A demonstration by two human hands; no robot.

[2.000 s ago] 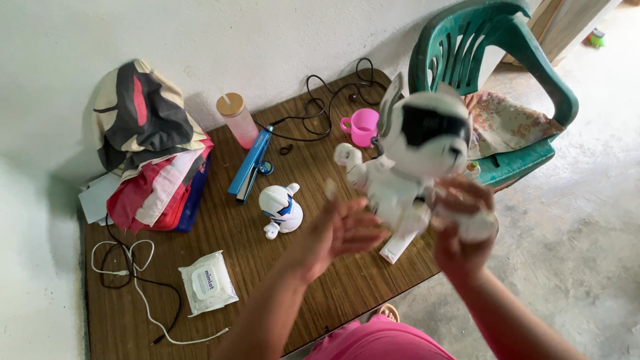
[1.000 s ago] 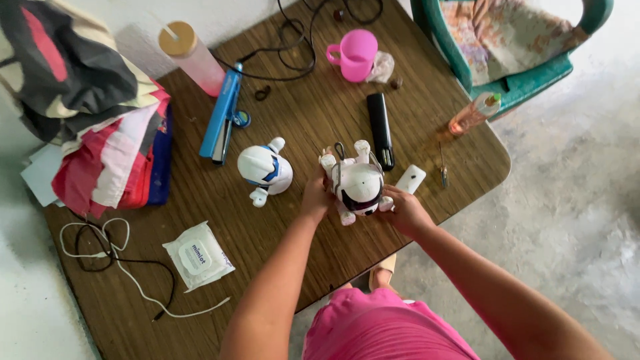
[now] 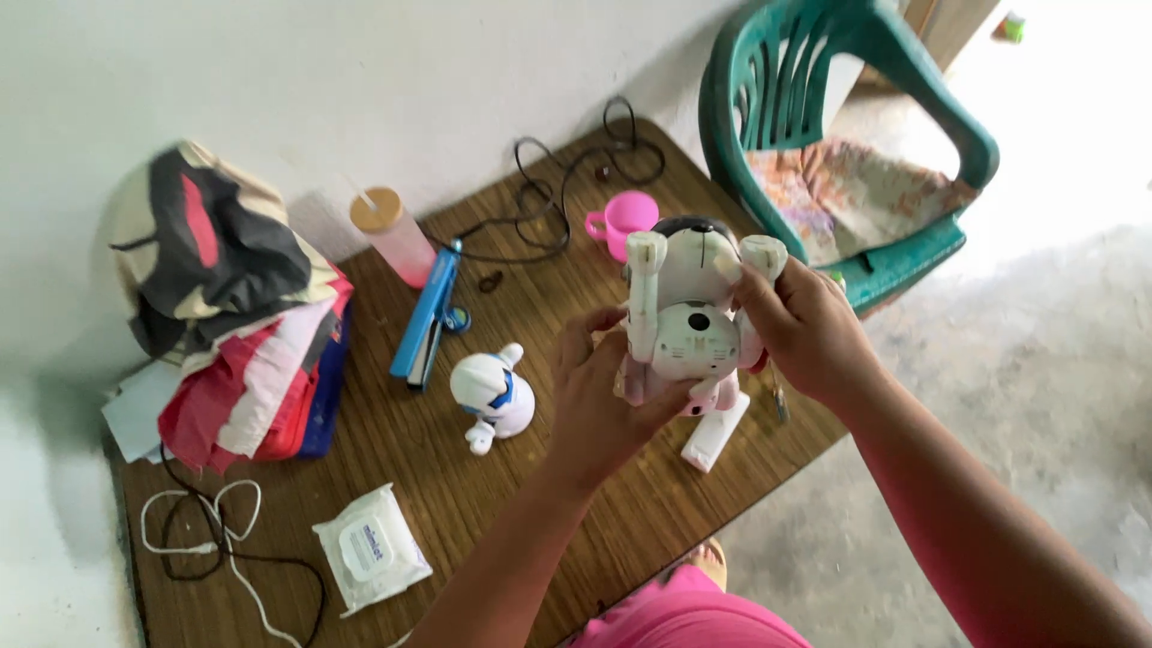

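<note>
Both hands hold a white toy robot dog above the wooden table, its underside and paws turned towards me. My left hand grips its lower left side, with the thumb across the bottom. At its upper right, my right hand holds a front leg, the thumb near the paw. A small white and blue toy robot stands on the table left of my left hand. Below the dog lies a white remote-like object. Behind the dog's head is a pink plastic cup.
A blue hair straightener, a pink tumbler with a lid and straw, black cable and a wipes packet lie or stand on the table. Piled cloth is at left. A green plastic chair adjoins the far right.
The toy dog was low over the table one second ago; my hands have raised it and turned its underside towards me. The view has shifted widely.
</note>
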